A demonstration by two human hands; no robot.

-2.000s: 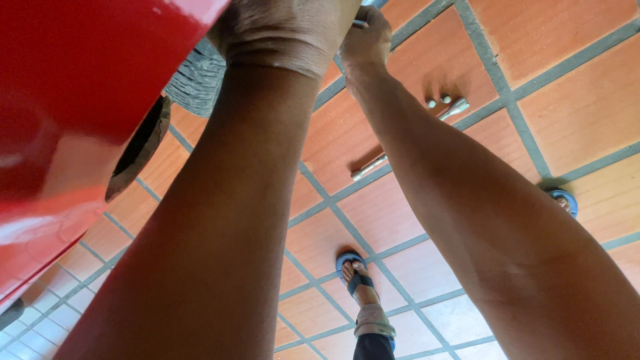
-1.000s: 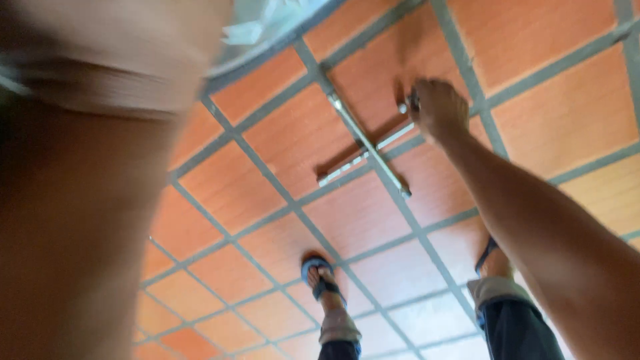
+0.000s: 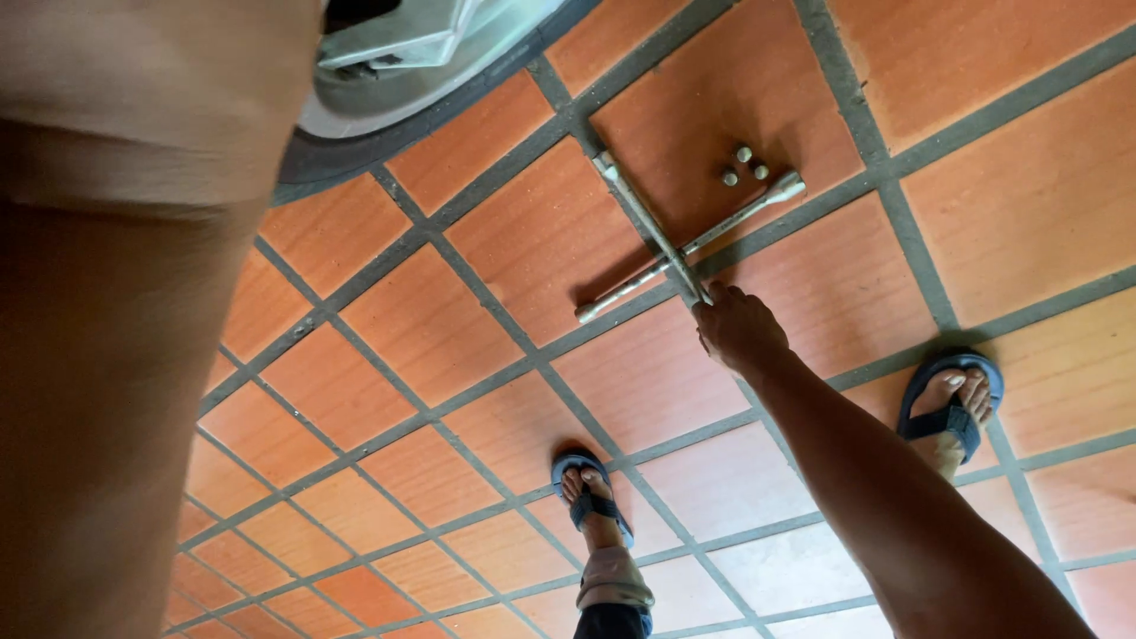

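Observation:
My right hand [image 3: 741, 328] grips the near end of a four-way lug wrench [image 3: 657, 222], a metal cross whose bars meet over the tiled floor. Close to the wrench's right socket end, three lug nuts [image 3: 745, 153] lie grouped on an orange tile. Of my left arm [image 3: 151, 177] only a large blurred part shows along the left edge; the left hand itself is out of view. Behind that arm, at the top, is a car wheel with a light metal rim [image 3: 355, 102] and a dark tire [image 3: 426, 115].
Orange floor tiles [image 3: 674, 373] with grey joints spread under everything. My two sandalled feet stand on them, one sandal [image 3: 593, 506] at bottom centre and the other [image 3: 958, 417] at the right.
The right hand has moved from beside the nuts to the wrench's near end and closed on it. Three nuts now show; two were visible two seconds ago. The view has shifted down from the red bodywork.

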